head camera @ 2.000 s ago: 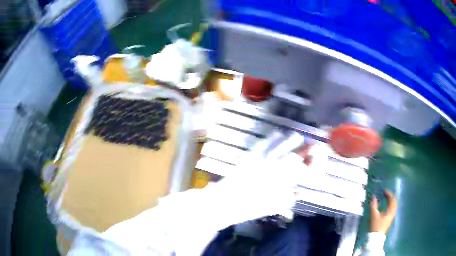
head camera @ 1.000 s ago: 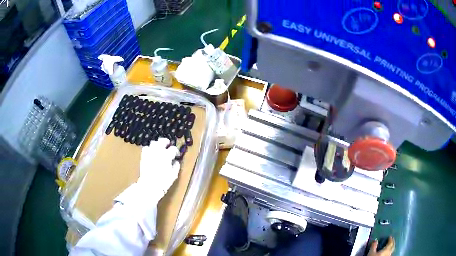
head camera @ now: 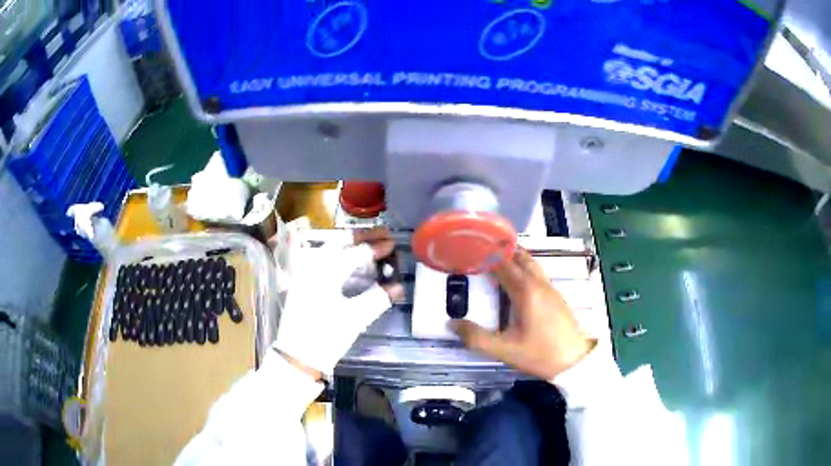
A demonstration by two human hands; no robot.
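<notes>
My left hand [head camera: 333,296], in a white glove with some bare fingertips, holds a black plastic part [head camera: 387,268] left of the white fixture [head camera: 433,309]. Another black part [head camera: 457,297] lies upright in the view on the fixture. My bare right hand [head camera: 538,319] is curved around the fixture's right side, thumb and fingers apart. Its thumb is close to that part's near end; contact is unclear. The red-orange knob [head camera: 465,242] partly hides its fingertips. The lined tray [head camera: 178,382] at left holds rows of black parts [head camera: 173,302].
The blue printer head [head camera: 437,86] spans the top. The silver slotted table [head camera: 374,350] lies beneath. A second red round piece [head camera: 363,197] is behind my left hand. Bottles [head camera: 164,207] and white wipes [head camera: 219,191] stand behind the tray; blue crates [head camera: 73,164] are at far left.
The view has turned right. My left hand has moved from the tray to beside the fixture with a black part. My right hand has come from the lower right to the fixture.
</notes>
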